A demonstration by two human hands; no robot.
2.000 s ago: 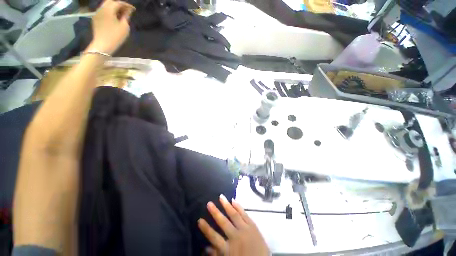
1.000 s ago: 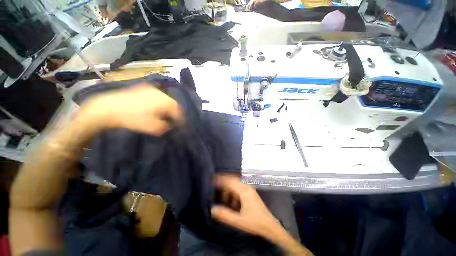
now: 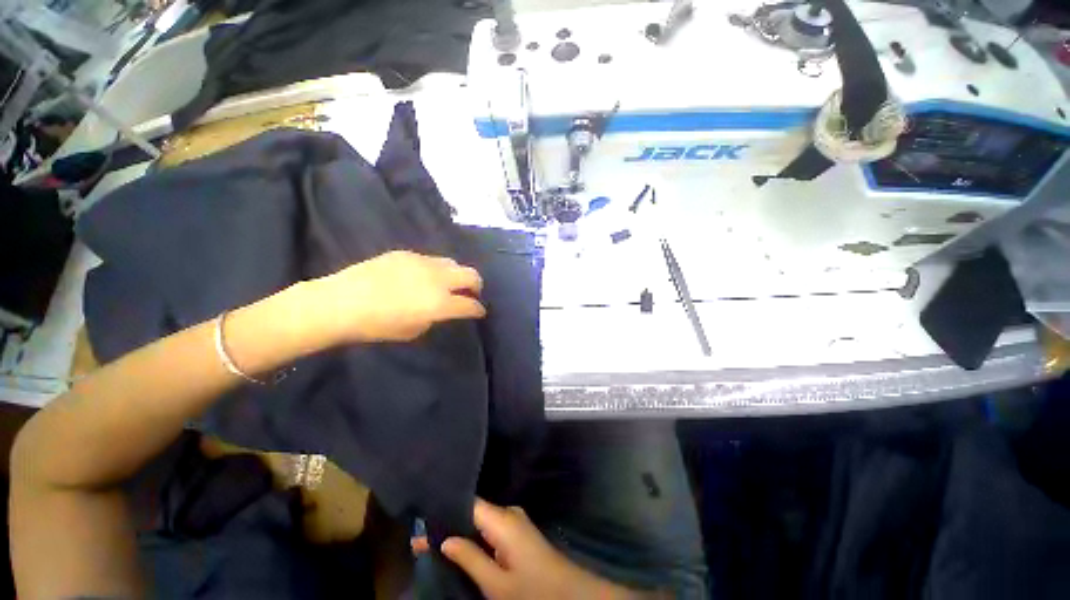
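Note:
A large dark garment piece [image 3: 340,211] covers the left of the white table and hangs over its front edge. Its right part lies under or beside the presser foot [image 3: 534,215] of the white JACK sewing machine [image 3: 751,164]. My left hand [image 3: 452,293] lies on the cloth left of the foot, fingertips pinching its surface. My right hand [image 3: 487,551] is below the table edge, shut on the hanging lower edge of the cloth, with the thumb on top. Part of that grip is hidden by the cloth.
Thin tweezers or an awl [image 3: 685,297] lie on the machine bed, with small dark scraps nearby. A black cloth piece [image 3: 972,307] sits at the right table edge. More dark cloth [image 3: 340,41] lies behind, and dark garments hang below.
Both hands have come down onto the garment from their earlier places; my left hand was raised far back. The garment is now spread flatter, and my right hand holds its lower edge.

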